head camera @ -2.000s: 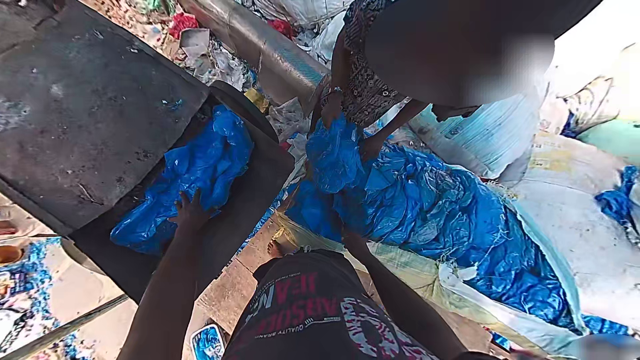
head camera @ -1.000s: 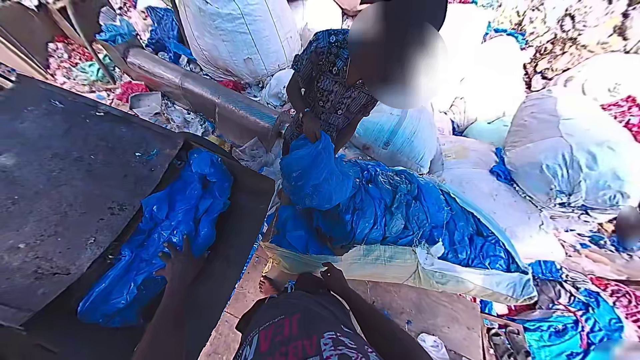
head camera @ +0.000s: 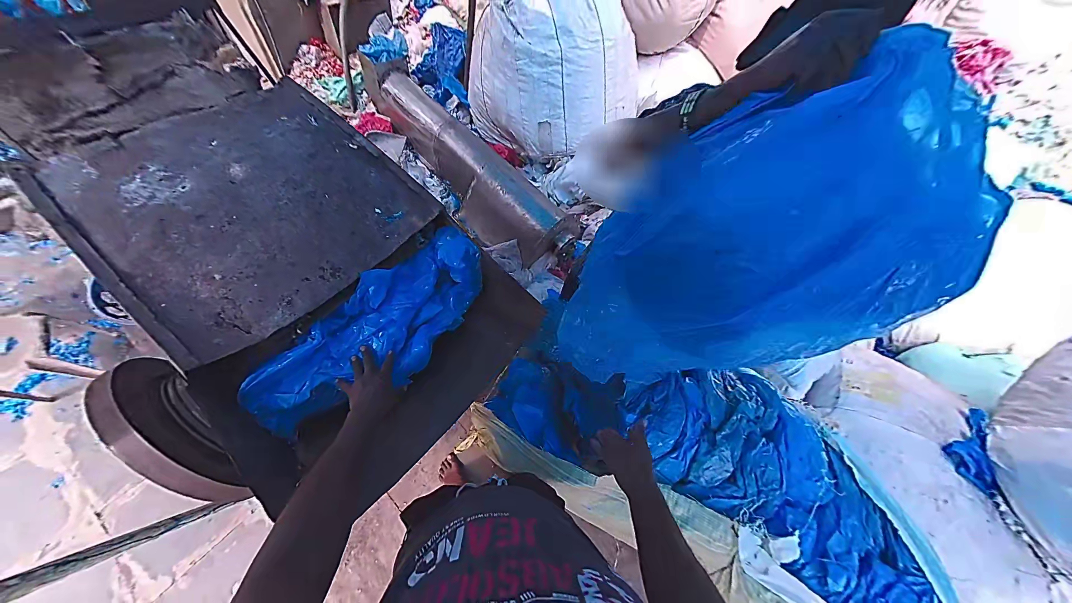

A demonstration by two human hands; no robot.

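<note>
My left hand (head camera: 370, 383) rests with fingers spread on crumpled blue plastic film (head camera: 377, 322), which lies in the opening of a dark metal machine (head camera: 243, 209). To the right, my right hand (head camera: 621, 452) is at the near edge of an open woven sack (head camera: 687, 519) packed with blue plastic film (head camera: 754, 444); whether its fingers grip any film is unclear. Above the sack, a co-worker's hand (head camera: 816, 54) holds up a large blue plastic sheet (head camera: 787, 209), which hides most of that person.
A belt wheel or pulley (head camera: 167, 427) sits at the machine's lower left. Behind the machine lies a metal cylinder or duct (head camera: 469, 167). Full white sacks (head camera: 553, 75) stand at the back, and others lie at right. My bare foot (head camera: 452, 471) is on the floor between machine and sack.
The co-worker's blue plastic, bunched over the sack before, is now raised and spread wide to the right. My left hand stays at the film in the machine. The view has shifted.
</note>
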